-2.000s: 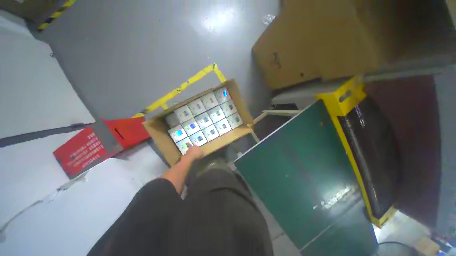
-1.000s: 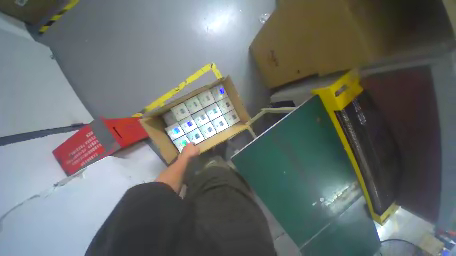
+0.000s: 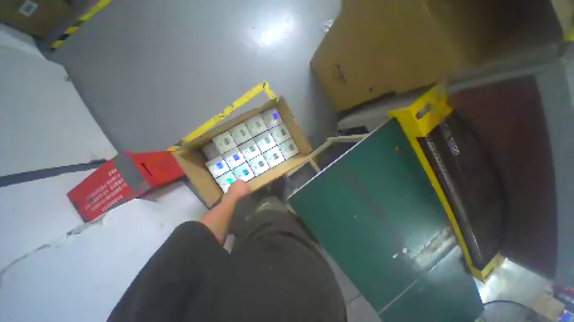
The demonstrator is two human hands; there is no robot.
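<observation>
An open brown shipping carton (image 3: 201, 181) stands on the floor, holding rows of small white product boxes (image 3: 250, 148) with shiny glints. The row spot at its far left corner looks lower and greyer. My left hand (image 3: 235, 192) reaches over the carton's near wall at the near left corner. Its fingertips are at the nearest left product box (image 3: 226, 180). The fingers are partly hidden and blurred, so I cannot tell whether they grip it. My right hand is not in view.
A green table (image 3: 359, 204) stands at the right, beside a dark mesh conveyor (image 3: 469, 188) with yellow end guards (image 3: 429, 110). A large brown carton (image 3: 377, 56) is at the upper right. A red box (image 3: 104, 192) lies left of the packing carton, by white surfaces.
The view has shifted slightly, so the carton and table appear a little further left. My left hand stays at the carton's near left corner, with little visible movement.
</observation>
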